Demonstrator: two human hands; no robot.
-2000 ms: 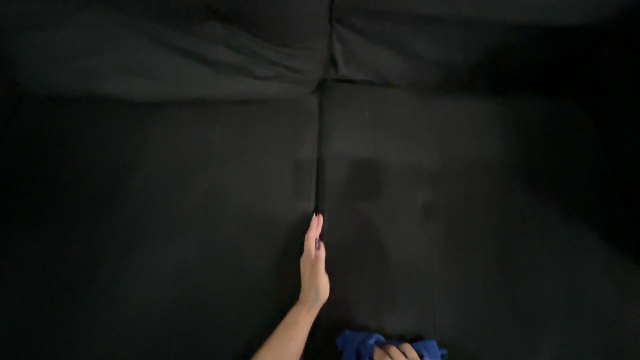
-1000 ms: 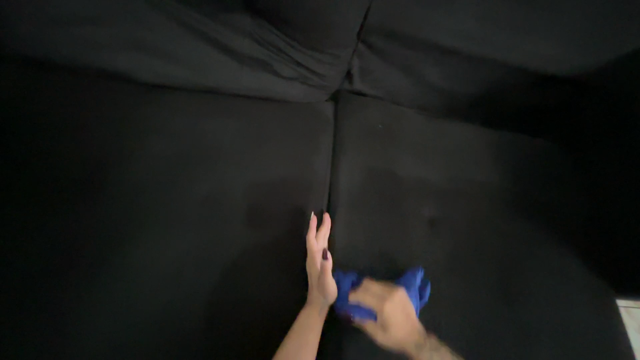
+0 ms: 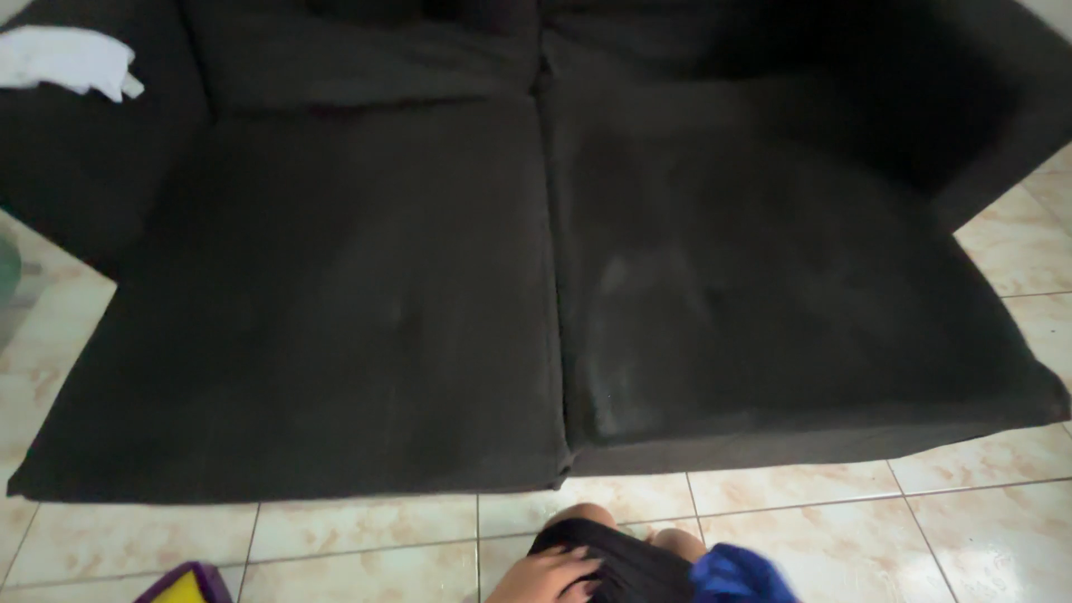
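Note:
A black fabric sofa [image 3: 402,318] with two seat cushions side by side fills most of the view. My left hand [image 3: 548,578] is at the bottom, over the dark cloth covering my thighs, fingers slightly bent and holding nothing visible. To its right, a blue cloth [image 3: 741,574] shows at the lower edge, slightly blurred; my right hand is not visible there. Faint lighter smudges lie on the right seat cushion [image 3: 754,301], near the seam between the cushions.
A white cloth [image 3: 67,59] lies over the sofa's left armrest. Tiled floor [image 3: 360,528] runs along the sofa's front and sides. A yellow and purple object [image 3: 188,586] is at the bottom left, and part of a green thing [image 3: 8,264] shows at the left edge.
The view has pulled back widely. My left hand has left the seam between the cushions and is over my lap. The blue cloth, held on the seat by my right hand before, is off the cushion.

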